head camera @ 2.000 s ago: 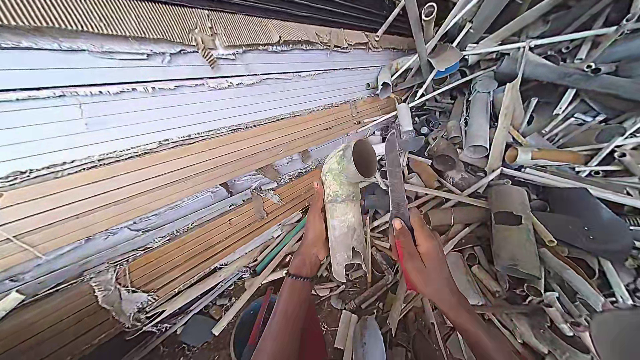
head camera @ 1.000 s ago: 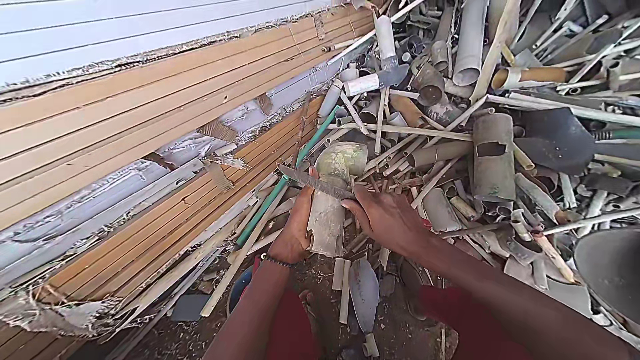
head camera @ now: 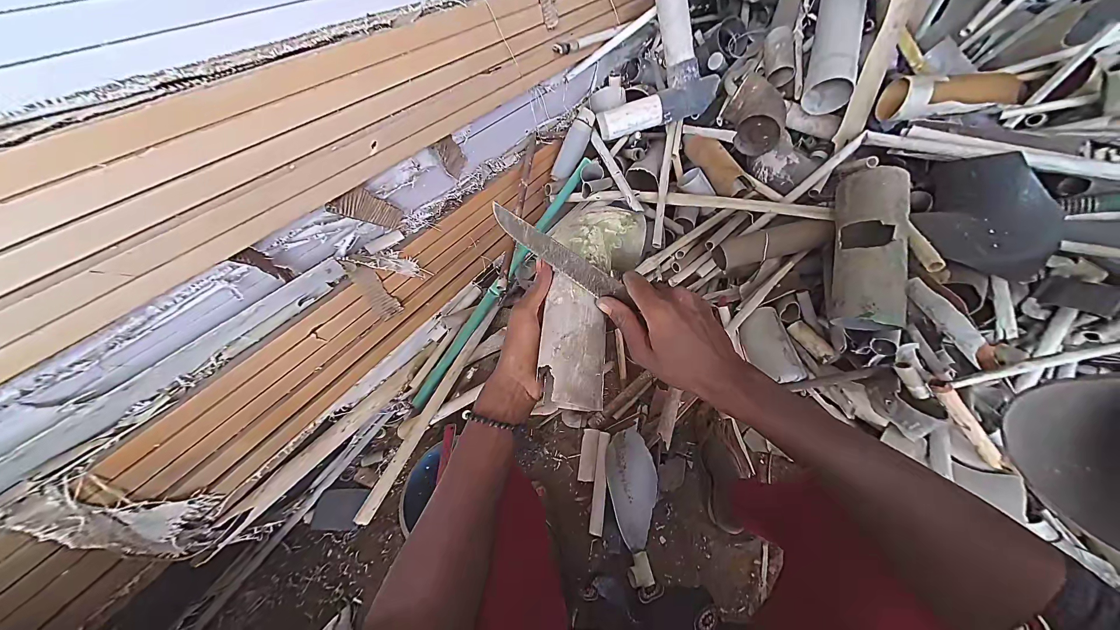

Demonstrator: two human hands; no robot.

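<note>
My left hand (head camera: 521,350), with a beaded bracelet at the wrist, holds a dirty whitish plastic pipe elbow (head camera: 573,346) along its left side. The elbow's bend is stained green at the top, and its lower end is broken and jagged. In my right hand (head camera: 678,332) is a long knife with a worn metal blade (head camera: 560,258). The blade lies slantwise across the pipe below the bend, its tip up and to the left. My fingers cover the knife's handle.
Stacked tan panels (head camera: 262,166) run along the left. Scrap pipes, including a broken grey pipe (head camera: 871,254), are heaped at the right. A green rod (head camera: 464,350) leans left of my left hand. A dark round container (head camera: 1072,446) stands at the right edge.
The knife has gone from upright beside the elbow to slanting across it. The elbow's open mouth, seen facing up and right two seconds ago, no longer shows. The view has shifted downward.
</note>
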